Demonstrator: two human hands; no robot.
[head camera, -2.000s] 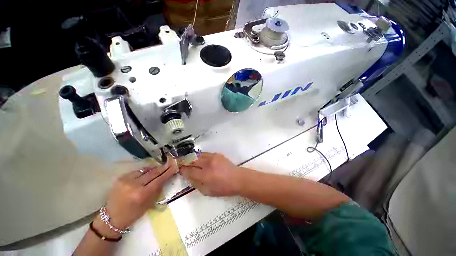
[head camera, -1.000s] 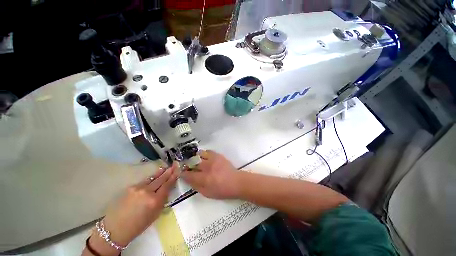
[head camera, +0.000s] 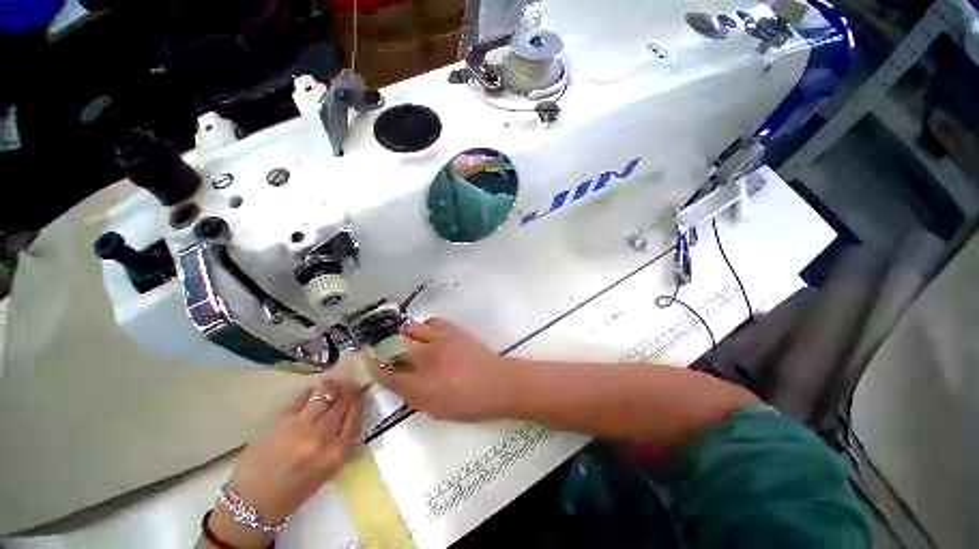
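A large beige panel (head camera: 118, 397) lies left of the white sewing machine (head camera: 580, 161), and its edge reaches the presser foot area (head camera: 365, 335). My left hand (head camera: 303, 445), with a ring and bracelets, lies at the panel's edge just left of the foot, fingertips on the material. My right hand (head camera: 449, 370) is at the right side of the foot, fingers bent in close to the needle area. The foot and fingertips partly hide the edge there. I cannot tell whether either hand pinches it.
A yellow strip (head camera: 373, 504) crosses the table in front of the foot. Snips (head camera: 684, 261) on a dark cord rest right, under the arm. Printed ruler marks run along the table (head camera: 494, 466). A bobbin winder (head camera: 534, 64) sits on top. More beige panels (head camera: 923, 397) are at right.
The camera view has shifted, so the machine head sits further left. My left fingertips have drawn back slightly from the foot. My right hand stays beside the foot.
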